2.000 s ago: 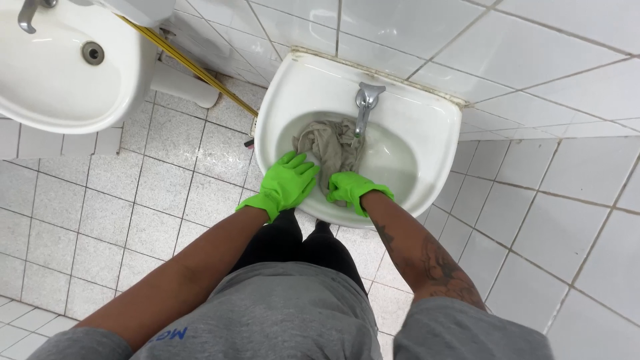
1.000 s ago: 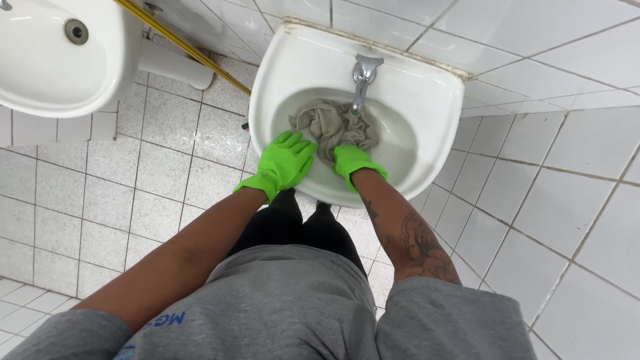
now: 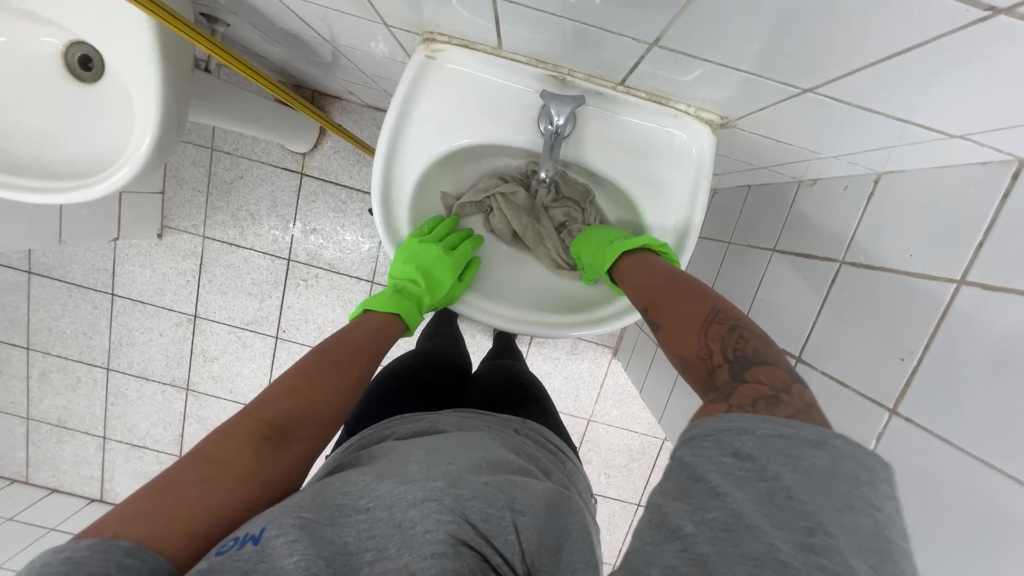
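A wet grey-beige cloth (image 3: 524, 212) lies crumpled in the bowl of a white ceramic washbasin (image 3: 464, 96), under its chrome tap (image 3: 554, 132). My left hand (image 3: 436, 264), in a bright green rubber glove, rests over the basin's left front rim with the fingers apart, its fingertips close to the cloth's left end. On the other side my right hand (image 3: 612, 252), gloved alike, reaches into the bowl at the cloth's right front part. Its fingers are bent and partly hidden, so whether they grip the cloth is unclear.
A second white washbasin (image 3: 120, 152) stands at the upper left, with a white pedestal (image 3: 252, 116) beside it. A yellow pole (image 3: 264, 76) slants between the two basins. White wall tiles (image 3: 904, 216) rise behind and to the right. Speckled floor tiles (image 3: 240, 280) lie below.
My left hand has moved away from the cloth to the basin's left front rim. My right hand has shifted rightward, and the cloth is spread wider. The view has come closer to the basin.
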